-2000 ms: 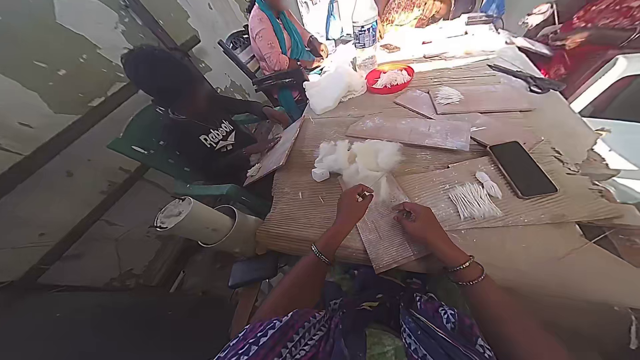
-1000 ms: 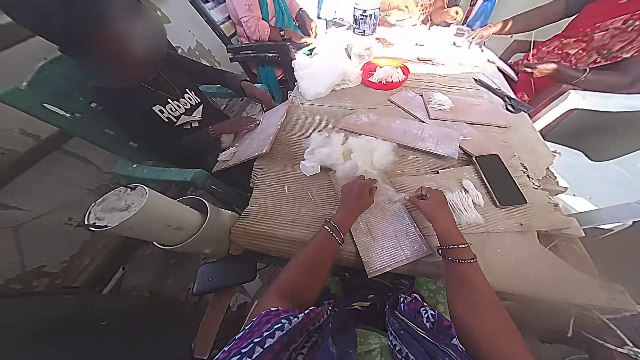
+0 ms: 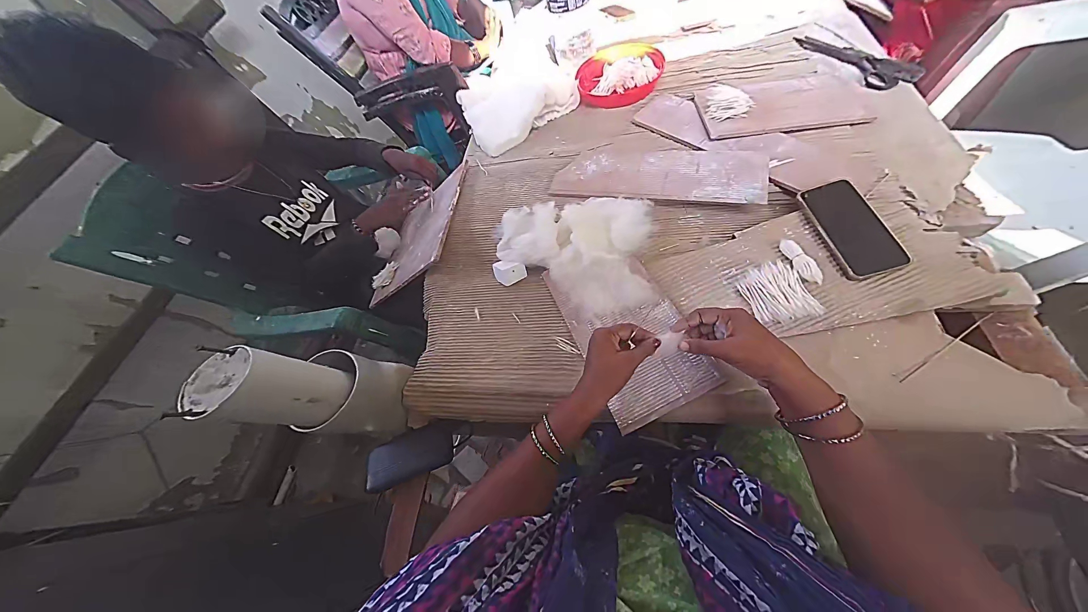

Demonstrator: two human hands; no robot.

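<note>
My left hand (image 3: 619, 355) pinches something small and thin at its fingertips, too small to name surely. Close by on its right, my right hand (image 3: 733, 340) has its fingertips closed on a small wisp of cotton (image 3: 671, 343). Both are over a ridged board (image 3: 667, 387) lying at the table's near edge. A fluffy heap of cotton wool (image 3: 595, 242) covers the board's far end, with a small white block (image 3: 509, 272) at its left. Right of my hands, a pile of thin white cotton wicks (image 3: 778, 291) and a small white bundle (image 3: 801, 261) rest on corrugated cardboard (image 3: 697, 274).
A smartphone (image 3: 853, 229) lies right of the wicks. Beyond are flat boards (image 3: 663, 176), a red bowl (image 3: 620, 76) of white pieces, a white bag (image 3: 510, 106) and scissors (image 3: 867, 64). A person (image 3: 289, 204) with a tilted board (image 3: 425, 234) sits at left, near white buckets (image 3: 272, 387).
My hands have moved from beside the cotton heap toward the near part of the ridged board, and a white wisp now shows between them. The view has shifted.
</note>
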